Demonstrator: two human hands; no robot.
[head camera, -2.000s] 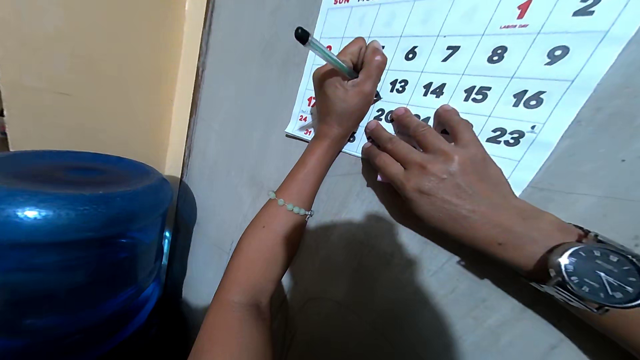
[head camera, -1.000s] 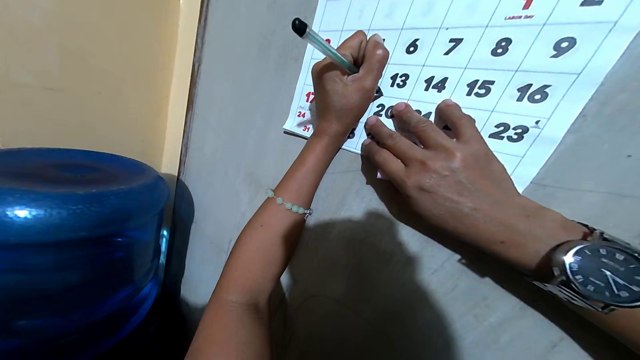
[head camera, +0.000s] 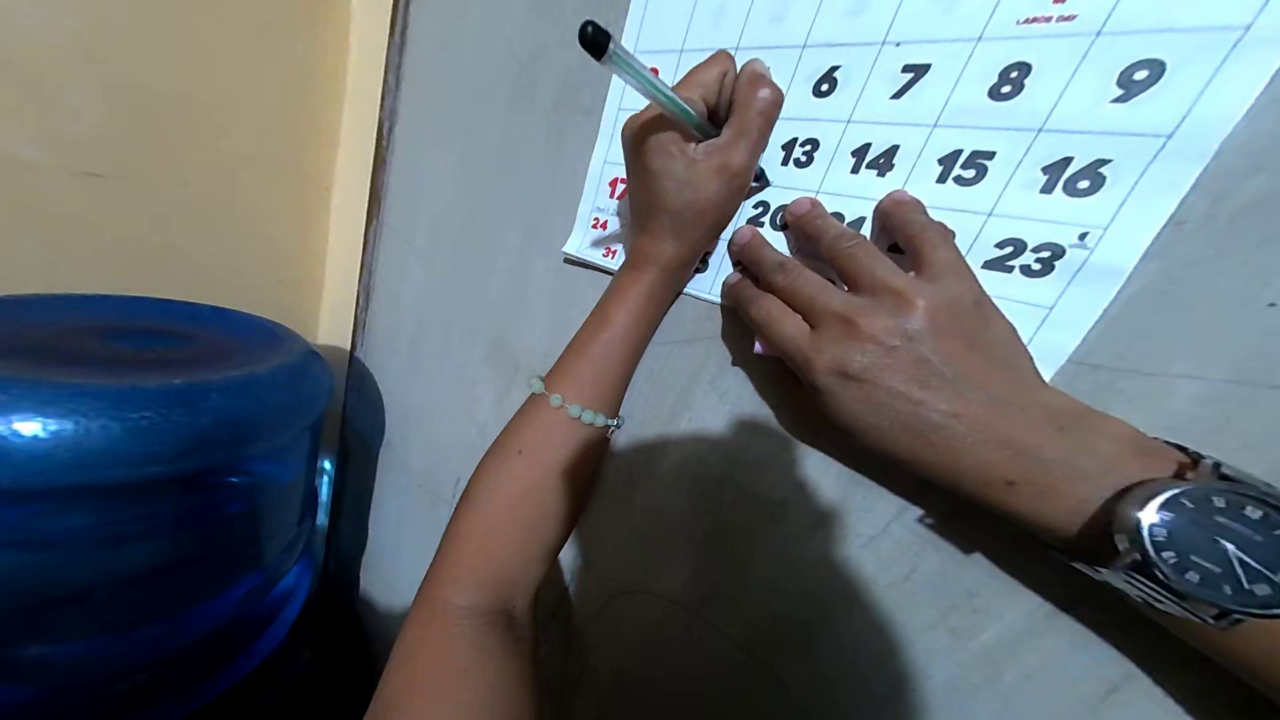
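Note:
A paper wall calendar (head camera: 1075, 240) with large black and some red dates hangs on a grey wall. My left hand (head camera: 695, 160), with a pale green bead bracelet (head camera: 575, 409) on its forearm, grips a clear pen with a black end cap (head camera: 640, 78). The pen slants down to the right; its dark tip end shows beside the hand, just under the 13, and whether it touches the paper cannot be told. My right hand (head camera: 880, 310), wearing a metal wristwatch (head camera: 1215, 545), lies with spread fingers over the calendar's lower rows and holds no visible object.
A large blue water bottle (head camera: 150, 440) stands at the left, beside a cream-painted surface (head camera: 170, 150) with a raised edge. The grey wall (head camera: 480, 200) runs behind and below the calendar, with dark shadows of the arms on it.

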